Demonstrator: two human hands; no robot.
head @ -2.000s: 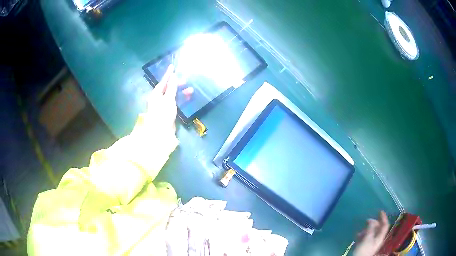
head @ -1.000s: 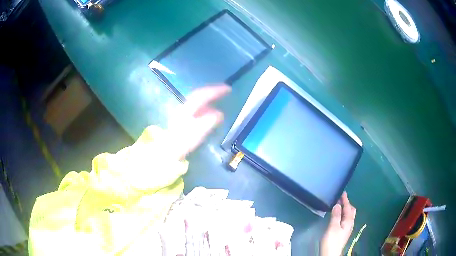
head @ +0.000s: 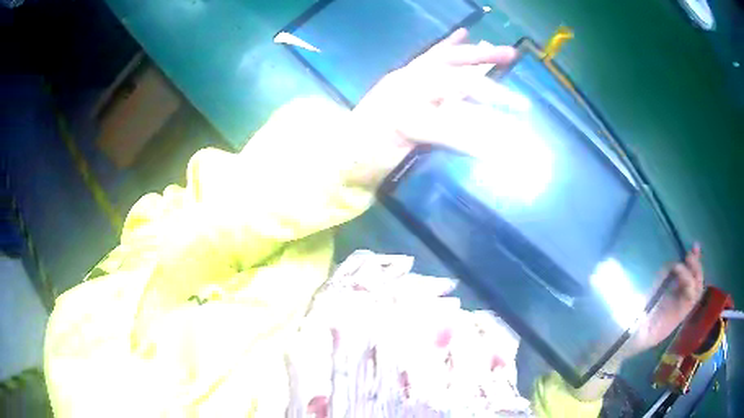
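Note:
A see-through, black-bordered touch panel (head: 506,286) is tilted over the bench, with a yellow flex cable (head: 558,42) at its top edge. A grey-blue screen (head: 571,188) shows blurrily through it. My left hand (head: 457,102) is at the panel's upper left edge, fingers spread along it; glare hides part of the fingers. My right hand (head: 675,298) holds the panel's lower right corner. Another black-bordered panel (head: 383,37) lies on the bench at the top, partly behind my left hand and cut by the frame, with a white streak at its left corner.
A red tape dispenser (head: 693,339) with yellow tape stands at the right bench edge. Part of a white roll (head: 700,11) shows at the top right. A brown box (head: 139,114) is beyond the bench's left edge. A floral-spotted white cloth (head: 391,343) is on my lap.
The see-through panel is now raised and turned, its flex cable at the top instead of the lower left. My left hand moved right onto it; my right hand moved up and right with its corner.

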